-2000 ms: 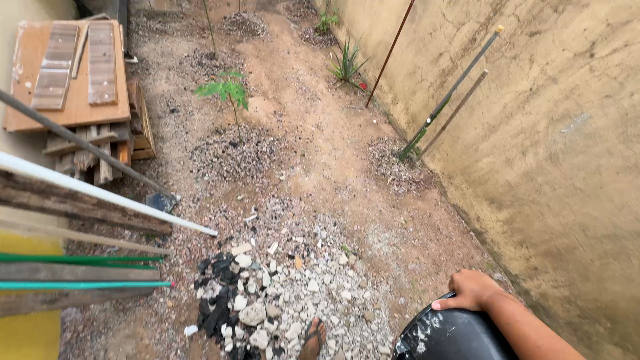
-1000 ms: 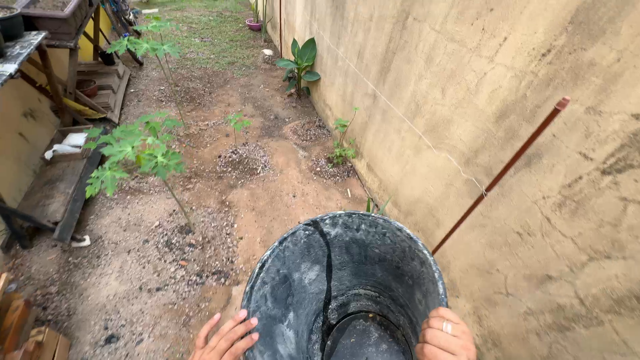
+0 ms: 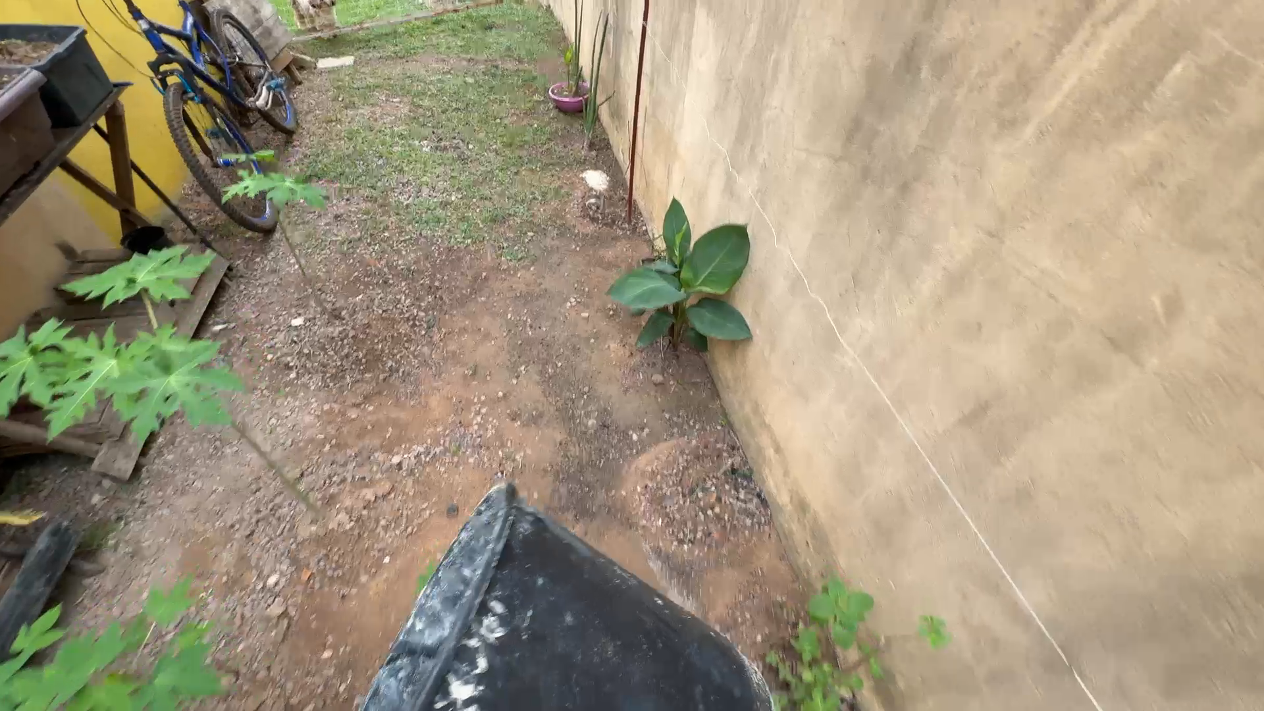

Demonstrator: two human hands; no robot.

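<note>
A large black bucket-like container [image 3: 583, 622], streaked with whitish residue, lies at the bottom middle of the head view. Its rim runs along its left part, and its dark outer side faces me. The lower part of the container is cut off by the frame edge. Neither my left hand nor my right hand shows, so their hold on it is hidden. Below the container is bare reddish soil with gravel.
Papaya-like saplings [image 3: 163, 380] stand at the left. A broad-leaved plant [image 3: 686, 276] grows against the plastered wall [image 3: 987, 247] on the right, with a small leafy plant [image 3: 829, 617] nearer me. Farther back are a blue bicycle [image 3: 212, 99] and a purple pot [image 3: 569, 97].
One second ago both hands were at the container, whose inside faced me; now its outer side shows and the hands are out of view. The view has moved farther along the yard.
</note>
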